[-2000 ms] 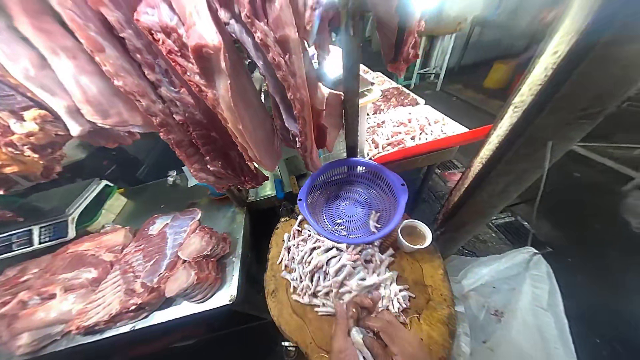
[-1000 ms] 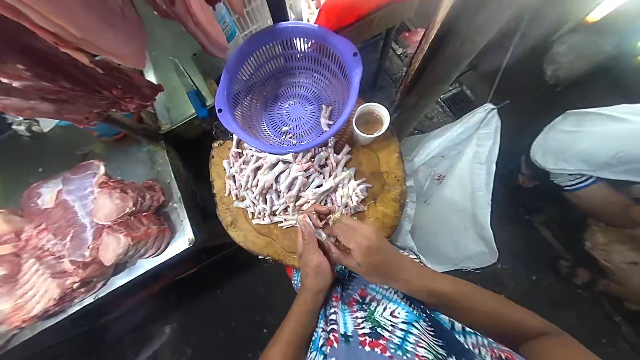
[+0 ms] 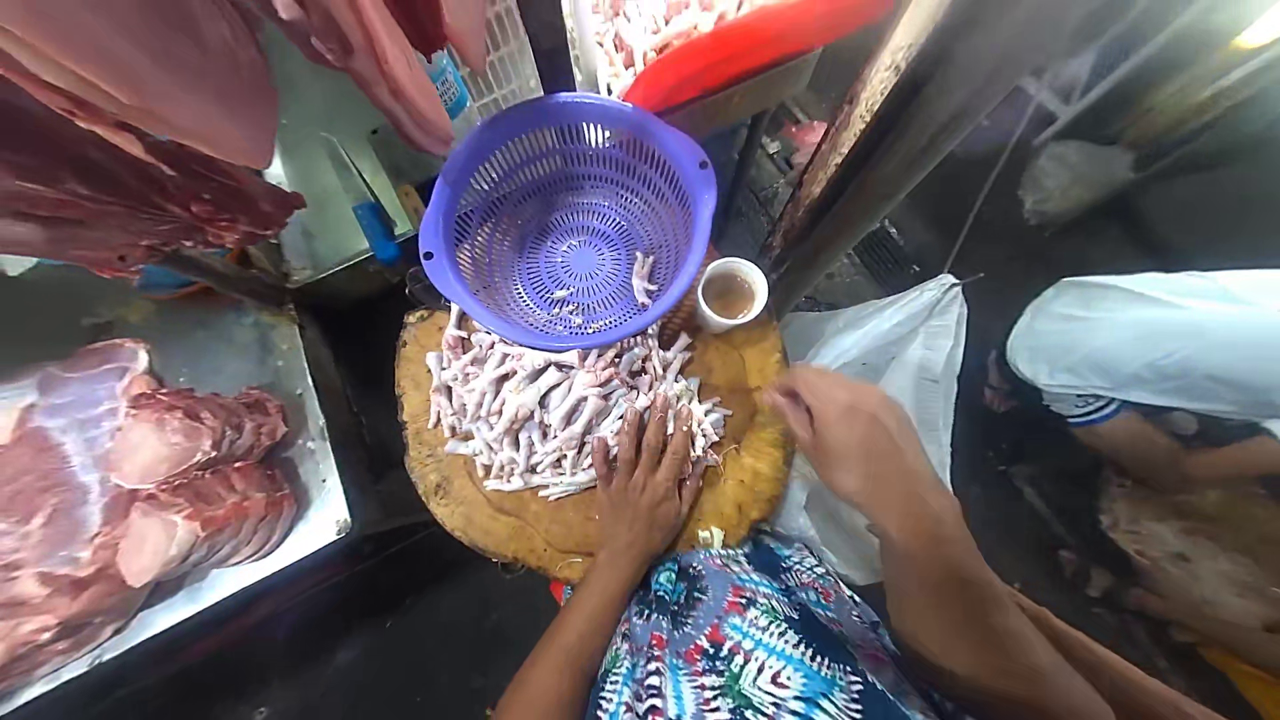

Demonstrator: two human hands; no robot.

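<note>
A pile of pale chicken feet [image 3: 540, 410] lies on a round wooden chopping block [image 3: 490, 525]. My left hand [image 3: 645, 480] rests on the pile's right part with its fingers spread, gripping nothing that shows. Over the block's right edge is my right hand [image 3: 850, 435], its fingers curled; whether something small is inside them cannot be seen. Behind the pile, a purple plastic colander [image 3: 575, 225] holds one chicken foot [image 3: 643, 278] and small scraps. A white cup [image 3: 733, 293] of brownish liquid stands beside the colander, at the back right of the block.
Cut meat [image 3: 200, 440] covers part of a metal-topped table [image 3: 310, 480] at the left. More meat [image 3: 130, 90] hangs above it. A white sack [image 3: 900, 350] lies right of the block, near a slanting post [image 3: 850, 150]. Another person's arm [image 3: 1130, 445] shows at far right.
A second ago both hands were together at the pile's near edge. My right hand has moved away to the right, and my left now lies flat on the pile. The view has tilted down since the first frame.
</note>
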